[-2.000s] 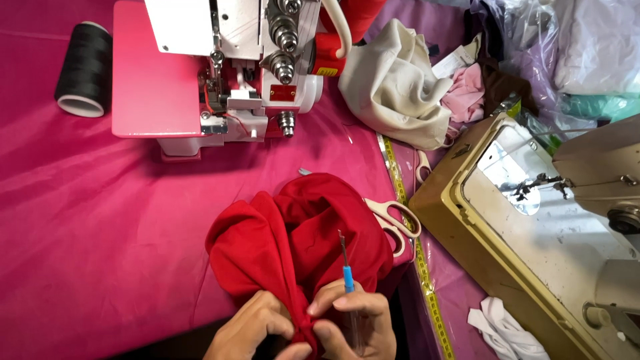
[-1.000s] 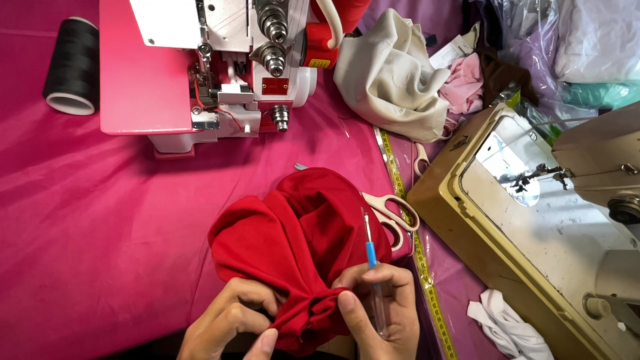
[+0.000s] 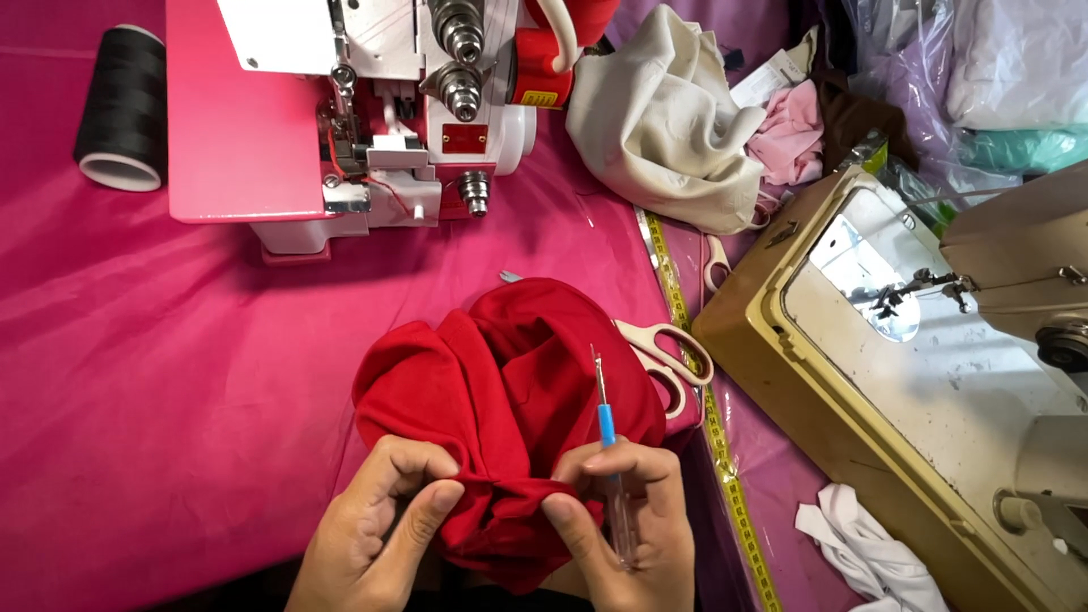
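Note:
A bunched red fabric piece [image 3: 552,374] lies at the table's front edge, its near end raised between both hands. My left hand [image 3: 382,518] pinches a fold between thumb and forefinger. With thumb and fingertips, my right hand [image 3: 629,518] grips the same fold farther right. That hand also keeps a seam ripper [image 3: 605,425] with a blue collar and clear handle, its metal tip pointing up and away from me. Cream-handled scissors [image 3: 671,361] lie partly under the fabric's right side, blades hidden.
A red and white overlock machine [image 3: 246,127] stands at the back beside a black thread cone [image 3: 124,102]. Cream cloth [image 3: 663,127] lies behind a yellow measuring tape [image 3: 722,459]. At right are a beige sewing machine [image 3: 918,382] and white cloth [image 3: 875,552].
Since two seconds ago, my hands have moved apart from close together at the fabric, and the fold between them is spread wider. The seam ripper has stayed in my right hand.

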